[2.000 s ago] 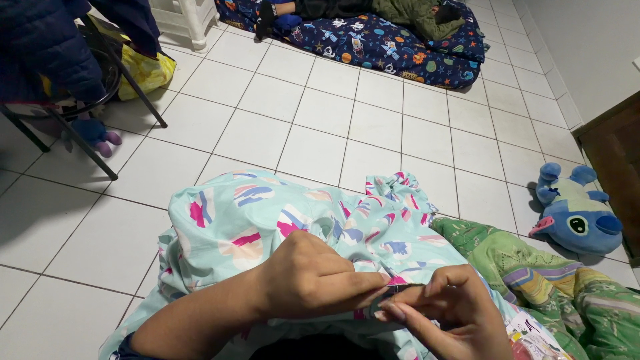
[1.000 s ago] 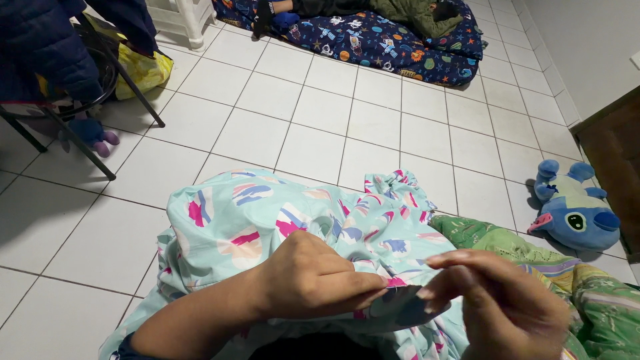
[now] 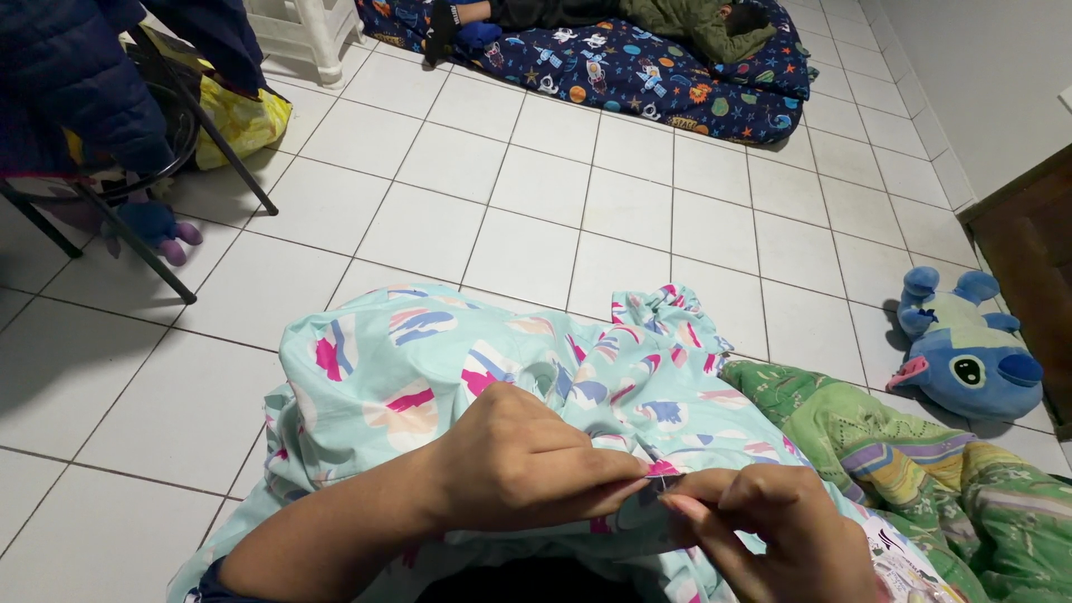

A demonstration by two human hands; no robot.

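Note:
A light turquoise fabric (image 3: 502, 335) printed with pink, blue and peach shapes lies over my lap and the floor in front of me. My left hand (image 3: 536, 461) pinches an edge of this fabric between thumb and fingers. Just right of it, my right hand (image 3: 754, 511) has its thumb and forefinger together at the same edge, where a thin pale thread shows. Whether a needle is between those fingertips cannot be told. A gathered, ruffled part of the fabric (image 3: 670, 314) lies beyond my hands.
A green patterned blanket (image 3: 904, 469) and a blue plush toy (image 3: 971, 352) lie at the right. A person (image 3: 695, 21) lies on a navy space-print mattress (image 3: 586, 71) at the back. At the left stand a dark-legged chair (image 3: 218, 138), a yellow bag (image 3: 243, 117) and white plastic furniture (image 3: 322, 42).
My right hand was at the fabric edge two seconds ago, apart from it to the right one second ago, and is back at the edge now. My left hand has stayed in place.

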